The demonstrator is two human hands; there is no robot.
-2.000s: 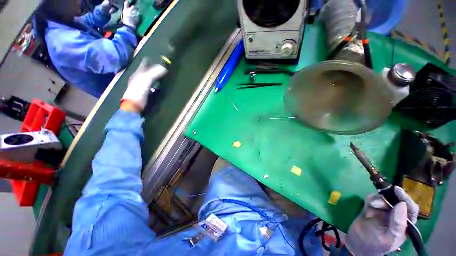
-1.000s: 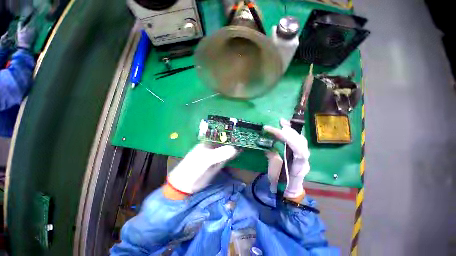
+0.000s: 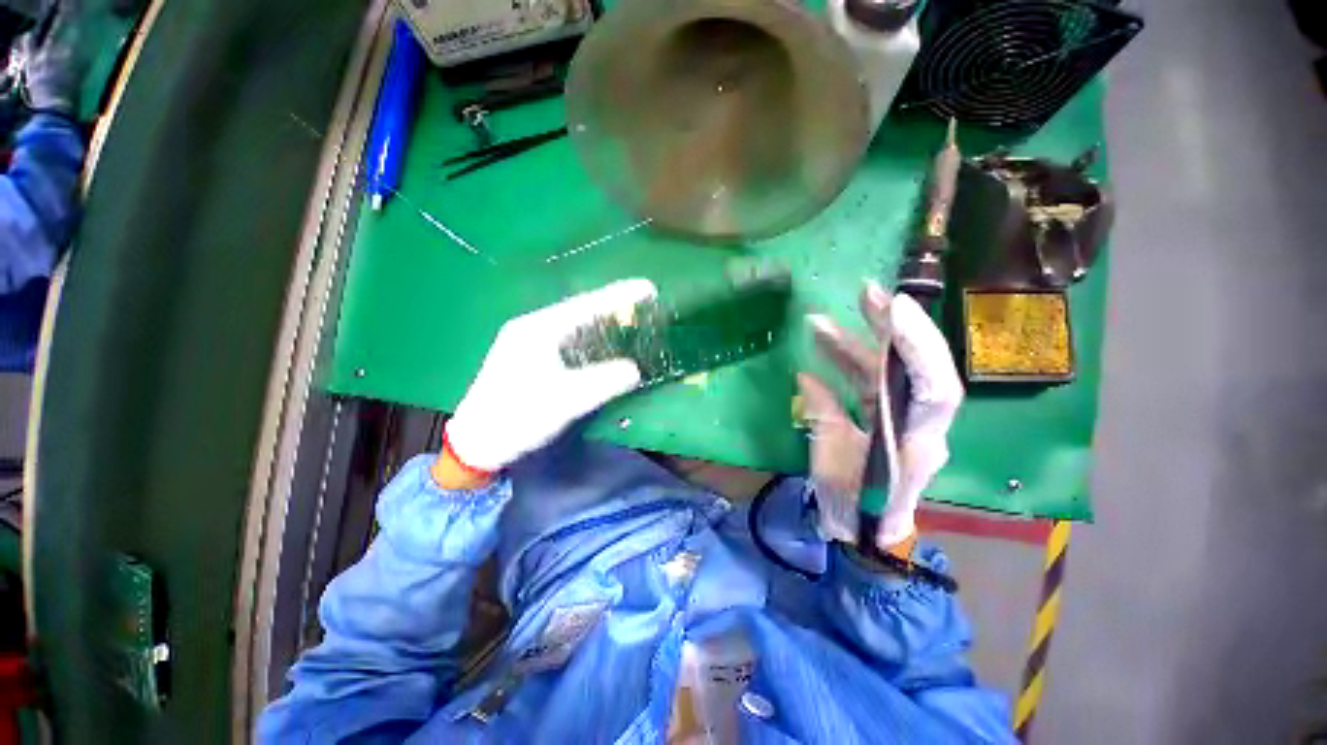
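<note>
My left hand [image 3: 546, 376], in a white glove with a red cuff edge, holds a green printed circuit board [image 3: 713, 328] by its left end above the green mat. The board is blurred and its solder side seems to face up. My right hand [image 3: 891, 415], also gloved, holds the soldering iron [image 3: 927, 240] against the palm, its tip pointing up and away from me. The right fingers are apart from the board. Solder wire [image 3: 597, 242] lies on the mat in front of the hood.
The fume hood [image 3: 720, 117] stands behind the board. The iron stand [image 3: 1036, 218] and yellow sponge [image 3: 1017, 335] are at right. Black tweezers [image 3: 505, 152] and a blue stick [image 3: 392, 117] lie at the back left. The conveyor [image 3: 189, 291] carries another board [image 3: 134, 626]. A person's sleeve shows far left.
Two seconds ago my left hand was over the conveyor. Since one second ago the board has tilted and turned over, and my right hand has moved off its right end, still with the iron.
</note>
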